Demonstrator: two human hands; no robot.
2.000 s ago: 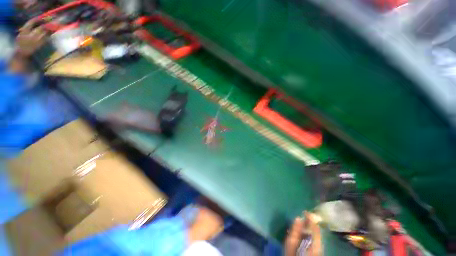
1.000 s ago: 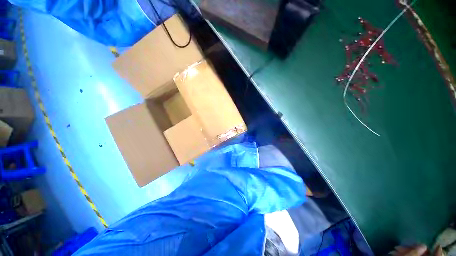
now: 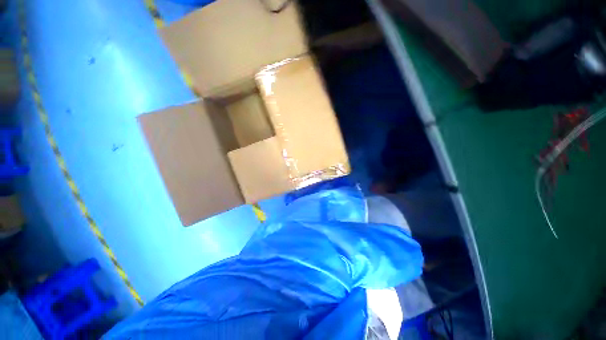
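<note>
An open brown cardboard box (image 3: 312, 126) stands below the bench, left of its edge, with its flaps spread and shiny tape along its seams. Its visible inside shows bare cardboard. My left sleeve (image 3: 299, 265), blue, reaches over the lap just below the box; the left hand itself is hidden past the cuff. My right hand is out of the picture. On the green bench (image 3: 518, 279) at the right lies a scattered pile of small dark-red parts (image 3: 565, 143), with thin solder wire (image 3: 546, 206) hanging over it.
A brown block-like object (image 3: 458, 33) and a dark, blurred object (image 3: 525, 83) sit on the bench at the upper right. The bench's metal edge (image 3: 435, 143) runs down the picture. A blue stool (image 3: 70, 299) stands on the blue floor at lower left, beyond yellow-black tape (image 3: 80, 202).
The view has swung left and down from the bench. The box now sits near the middle, the red parts have shifted to the right rim, and the fingertips at lower right have left the picture.
</note>
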